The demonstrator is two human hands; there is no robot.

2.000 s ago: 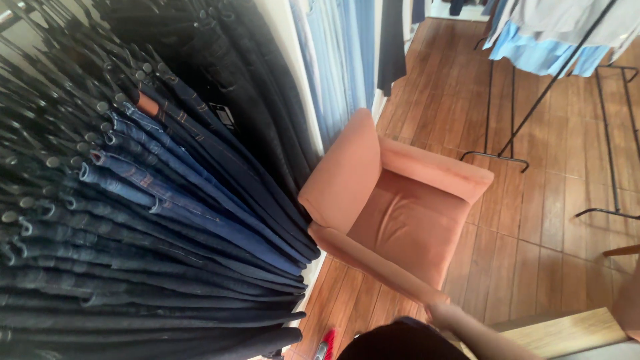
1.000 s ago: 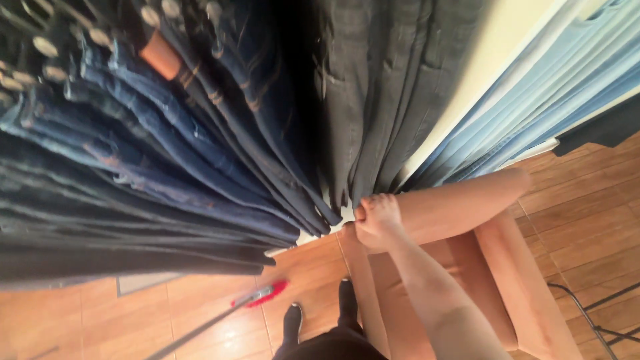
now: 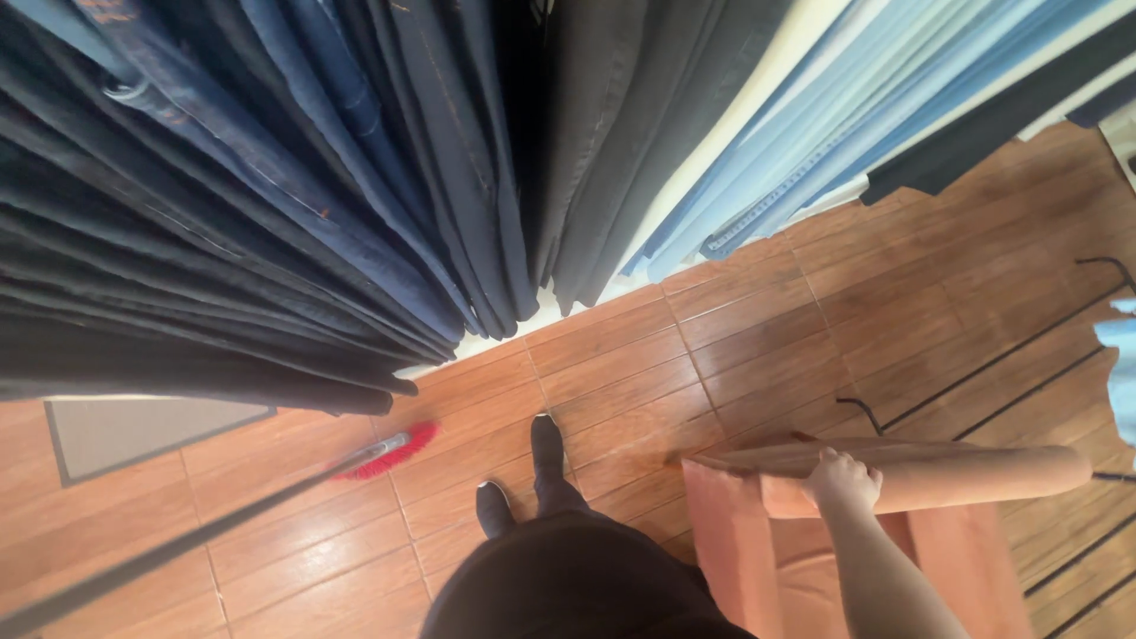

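Observation:
My right hand [image 3: 843, 482] grips the top edge of the backrest of a salmon-coloured upholstered armchair [image 3: 976, 470] at the lower right. The chair stands on the floor to the right of my legs, away from the hanging clothes. At the lower left, a broom with red bristles [image 3: 404, 451] rests with its head on the floor, and its dark handle [image 3: 169, 555] runs to the lower left edge of the view. My left hand is out of view, and whether it holds the handle cannot be seen.
Dark jeans [image 3: 266, 195] hang in a dense row at the left, with light blue jeans [image 3: 781, 151] further right. Black metal rack legs [image 3: 1003, 359] stand beyond the chair. A grey mat [image 3: 151, 435] lies at the left. My shoes [image 3: 548, 444] are on the wood-look floor [image 3: 639, 382].
The armchair has moved away from the hanging jeans, with my right hand still on its backrest. The broom head, absent from the oldest view except for a red edge, now shows fully.

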